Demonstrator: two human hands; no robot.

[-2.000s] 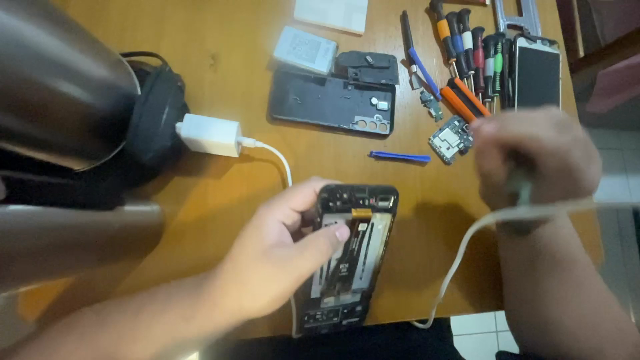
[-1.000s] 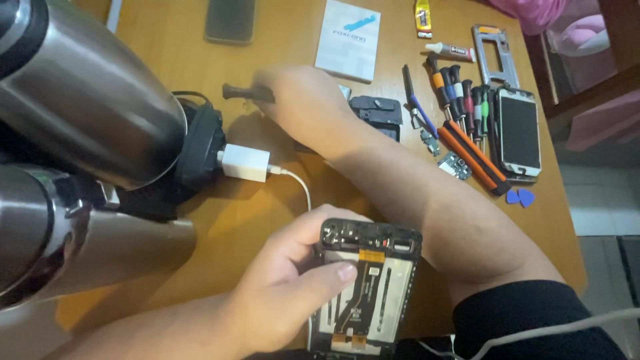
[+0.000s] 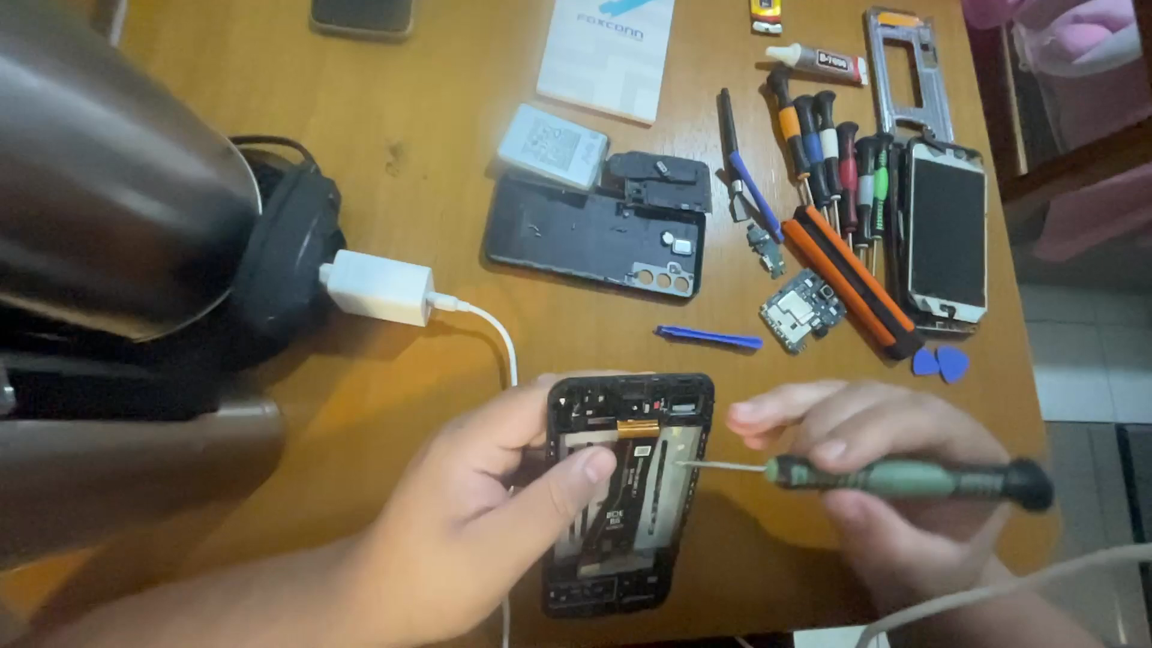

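My left hand (image 3: pixel 504 504) grips an opened smartphone frame (image 3: pixel 661 540) by its left side, the thumb lying over its inner face. Inside the frame show a dark flex cable and an orange connector strip. My right hand (image 3: pixel 900 459) holds a precision screwdriver (image 3: pixel 909 480) with a green and black handle, level, its shaft pointing left. The tip is at the right part of the frame's inner face; whether it touches cannot be told. Beyond the frame lie a phone back cover (image 3: pixel 585 238), a battery (image 3: pixel 553 148) and a black plastic inner cover (image 3: pixel 661 180).
A circuit board (image 3: pixel 801 310), an orange-black tool (image 3: pixel 850 283), a blue pry tool (image 3: pixel 708 337) and several screwdrivers (image 3: pixel 848 171) lie behind my right hand. A white phone (image 3: pixel 947 229) is at the right. At the left stand a charger (image 3: pixel 378 288) with a cable and a large metal vessel (image 3: pixel 108 171).
My right hand has come back from the far side of the table, where it held a dark-handled tool one second ago, to the right of the phone frame. My left hand still holds the frame.
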